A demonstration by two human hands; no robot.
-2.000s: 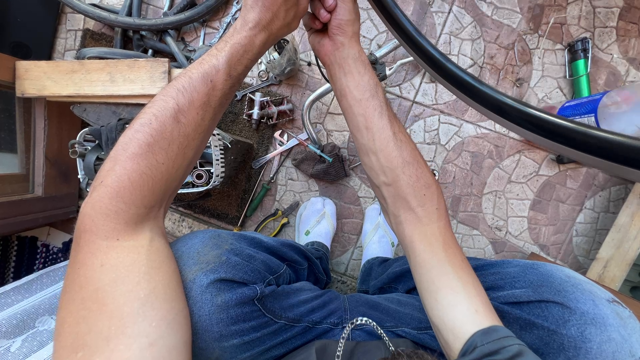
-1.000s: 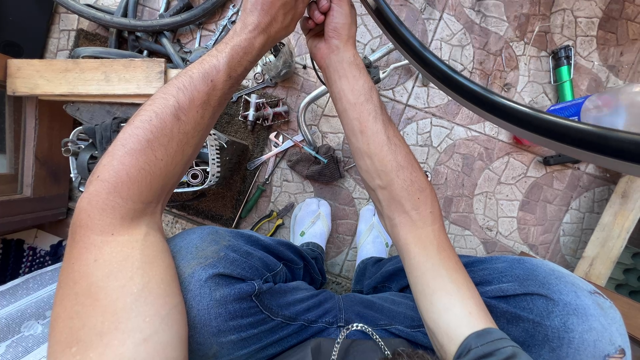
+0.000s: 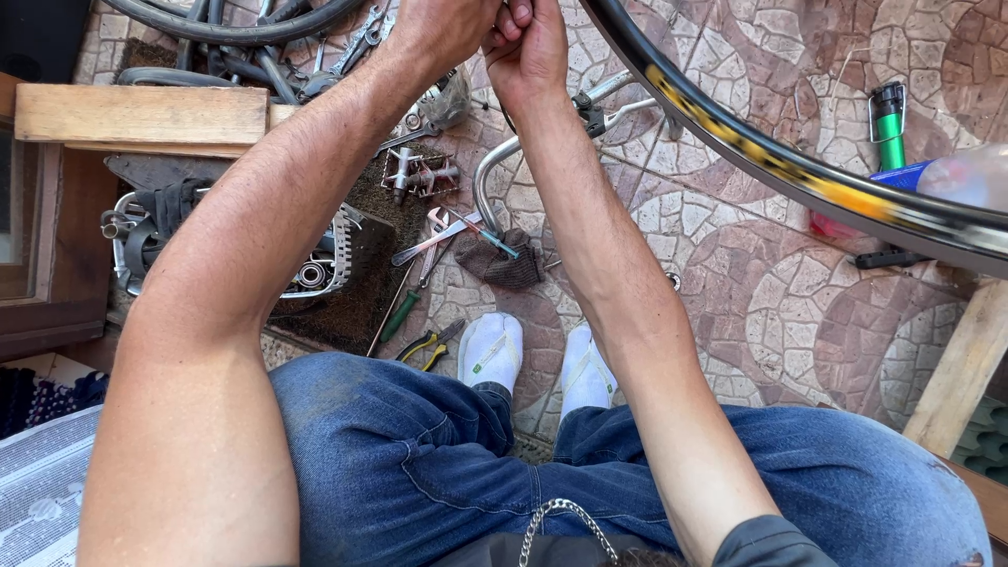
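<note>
At the top edge, my left hand [image 3: 453,27] and my right hand [image 3: 529,55] meet with fingers bent. Whatever lies between the fingertips is hidden or beyond the frame. Right of them a black bicycle wheel rim [image 3: 787,169] with a yellow marking curves across the view; whether a hand touches it cannot be told. Beneath my right forearm is a curved metal handlebar [image 3: 490,177] with a brake lever [image 3: 630,112]. On the floor below are a dark brown cloth [image 3: 500,264], a thin blue-tipped tool [image 3: 492,239] and an adjustable wrench [image 3: 433,240].
Left are a wooden plank [image 3: 142,116], a bicycle tire [image 3: 236,31], wrenches [image 3: 362,39] and metal pedals [image 3: 421,173]. Near my feet lie a green-handled screwdriver [image 3: 399,315] and yellow-black pliers [image 3: 429,342]. A green cylinder [image 3: 891,138] and a plastic bottle [image 3: 965,177] are at right.
The wheel rim has turned: a yellow marking shows on it now, while it looked plain black in both earlier frames. My hands stay together at the top edge.
</note>
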